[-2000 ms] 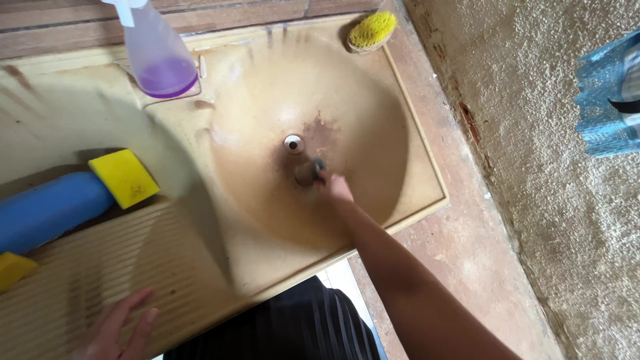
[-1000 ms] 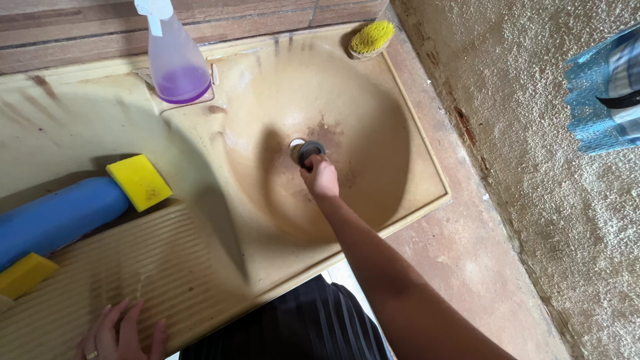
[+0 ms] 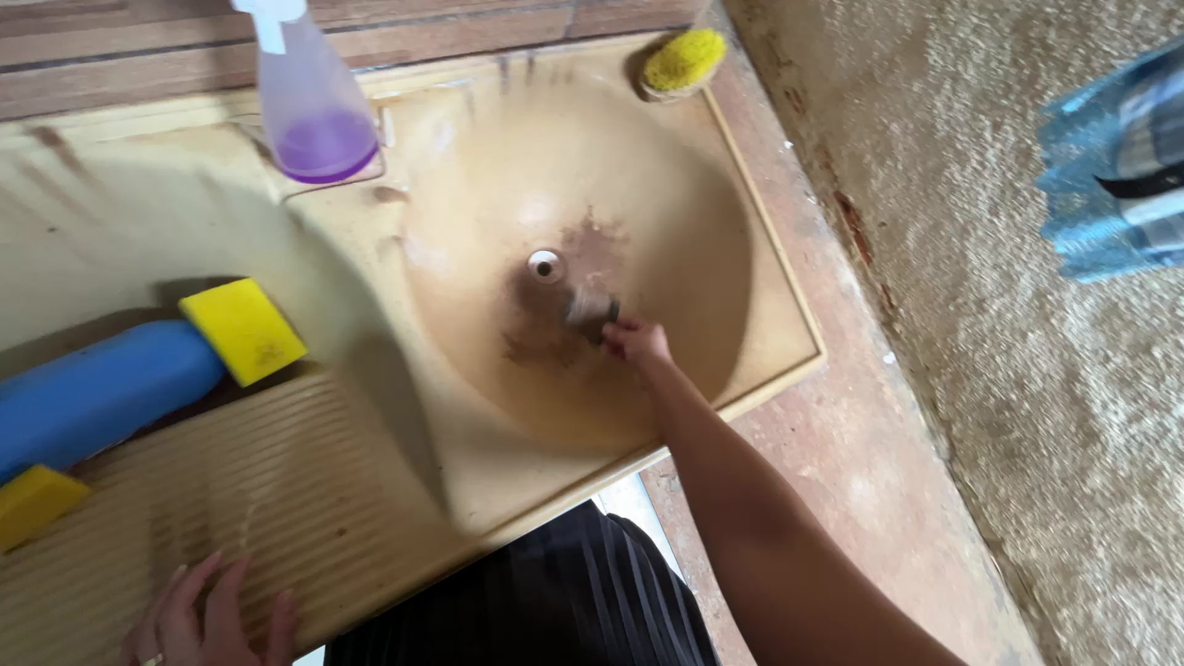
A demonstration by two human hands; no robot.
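Observation:
My right hand (image 3: pixel 638 340) grips a small dark object (image 3: pixel 592 314), blurred, possibly a drain stopper or strainer, inside the round basin (image 3: pixel 684 213) of a beige sink. Just up and left of that object is the drain hole (image 3: pixel 544 267) with a white ring, and brown stains (image 3: pixel 592 242) mark the basin floor around it. My left hand (image 3: pixel 208 615), with a ring on one finger, rests fingers apart on the ribbed washboard (image 3: pixel 268 481) at lower left and holds nothing.
Left of the basin lie a blue bottle (image 3: pixel 102 393), a yellow sponge (image 3: pixel 242 330) and another yellow piece (image 3: pixel 39 504). A spray bottle with purple liquid (image 3: pixel 324 143) stands on the ledge. A yellow-bristled brush (image 3: pixel 684 63) sits at the back corner. At right is a rough wall (image 3: pixel 925 176).
Since one second ago, my right hand has moved the dark object off the drain hole, toward the near side of the basin. The left hand stays on the washboard.

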